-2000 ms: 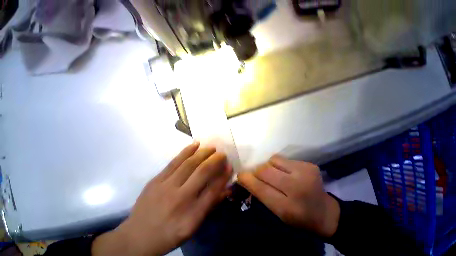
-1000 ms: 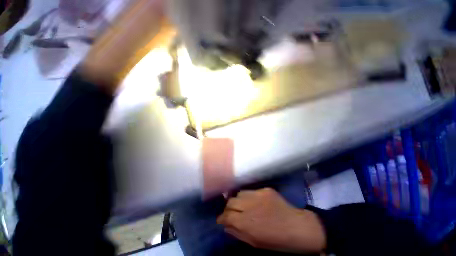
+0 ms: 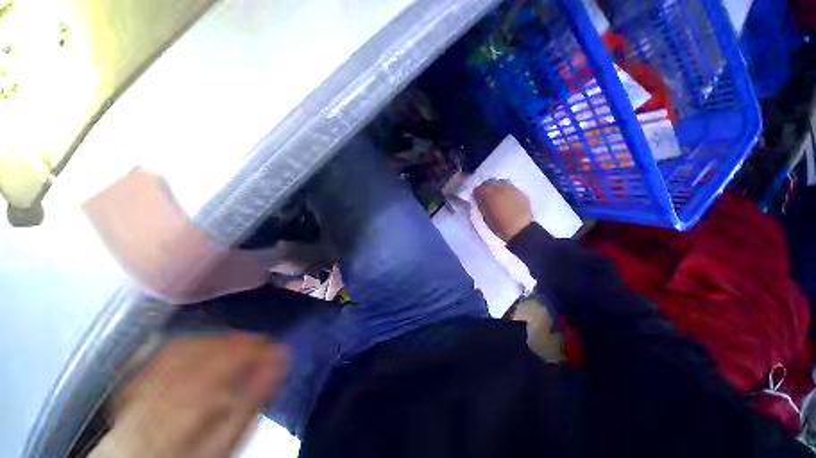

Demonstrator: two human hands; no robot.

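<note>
A dusty pink fabric strip (image 3: pixel 148 234) lies bent over the table's front edge, its far end on the white top and its near end hanging toward the lap. My left hand (image 3: pixel 201 389) is low at the left, strongly blurred, below the strip and apart from it; its fingers are not clear. My right hand (image 3: pixel 503 207) is beside the right knee, fingers curled on the upper end of narrow pale pink strips (image 3: pixel 492 240). These lie on a flat white sheet (image 3: pixel 537 183). The needle area is out of view.
The table's grey front edge (image 3: pixel 295 134) curves across the left. The yellowish bed plate (image 3: pixel 63 80) shows at top left. A blue plastic basket (image 3: pixel 667 192) with red and white items stands at upper right, dark red cloth (image 3: pixel 716 277) below it.
The view has swung right and down. My left hand has come back from near the needle to low left. My right hand has left the pink strip's near end for the pale strips.
</note>
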